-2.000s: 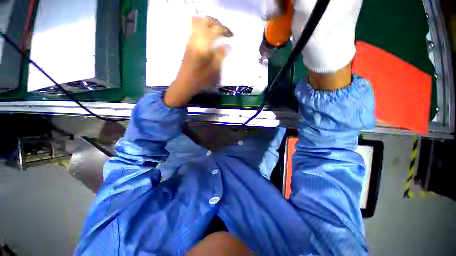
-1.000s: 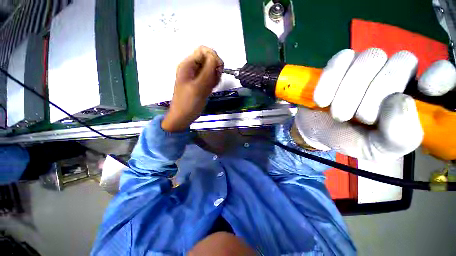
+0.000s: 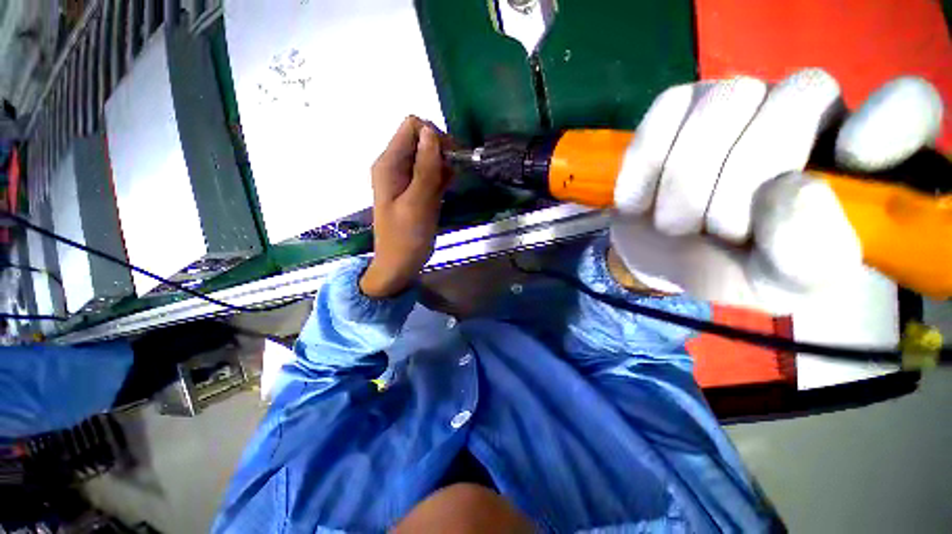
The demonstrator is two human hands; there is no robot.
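Observation:
My right hand (image 3: 741,188), in a white knit glove, is closed around the orange electric screwdriver (image 3: 590,167), held level with its black nose pointing left. My bare left hand (image 3: 409,203) has its fingertips pinched at the tip of the thin metal bit (image 3: 467,155); whether a screw is between them cannot be seen. Behind the left hand lies a flat white-topped metal enclosure (image 3: 329,104) on the green bench; its near face is partly hidden by the hand.
More enclosures (image 3: 151,156) stand in a row at the left. A red sheet (image 3: 825,47) lies at the upper right. A metal fitting (image 3: 525,19) is on the green surface. A black cord (image 3: 647,311) hangs below the screwdriver. A black-rimmed tray (image 3: 825,399) and a blue sleeve (image 3: 63,386) show lower down.
The gloved hand has brought the screwdriver down from the enclosure to my left fingertips. Over the last second both hands stay joined at the bit while the view has shifted and tilted.

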